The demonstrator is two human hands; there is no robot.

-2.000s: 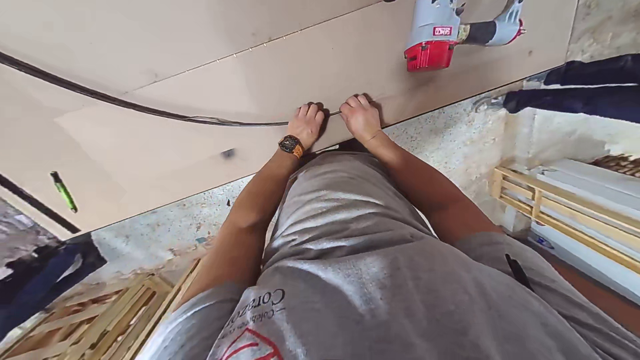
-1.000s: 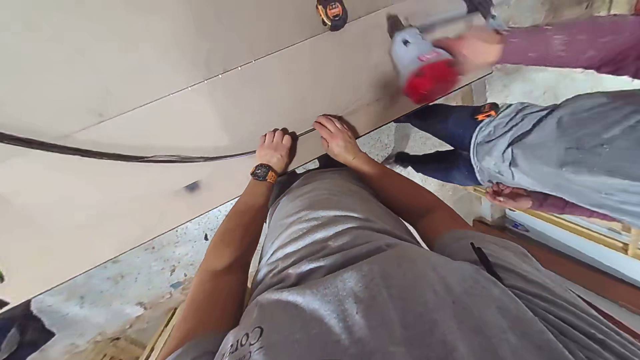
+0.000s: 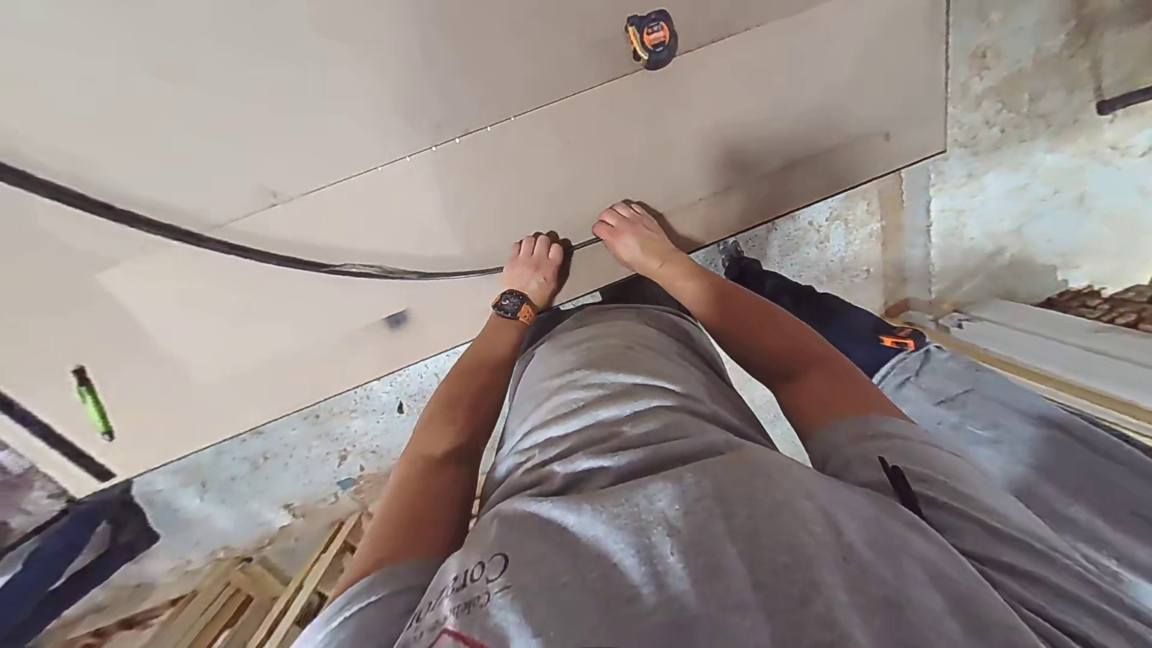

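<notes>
A long thin dark strip [image 3: 270, 258], its exact kind unclear, curves across the large flat board [image 3: 360, 207] from the left edge to my hands. My left hand [image 3: 535, 268], with a watch at the wrist, is closed over the strip near the board's front edge. Just to its right, my right hand [image 3: 635, 237] has its fingers curled on the strip's end part; a short length shows between both hands. Fingertips and the strip's end are hidden. A tape measure [image 3: 652, 40] lies by the board's seam, and a green marker or knife [image 3: 93, 402] at the left.
A co-worker in a grey shirt [image 3: 999, 450] stands close at my right, another person's dark-clad legs [image 3: 81, 549] show at lower left. Wooden slats [image 3: 225, 603] lie below left. White boards with timber [image 3: 1062, 351] are at the right. A dark bar [image 3: 63, 436] lies at the board's left end.
The co-worker's hand reached to the red and grey power tool a second ago; tool and hand are now out of view. My hands remain together on the strip.
</notes>
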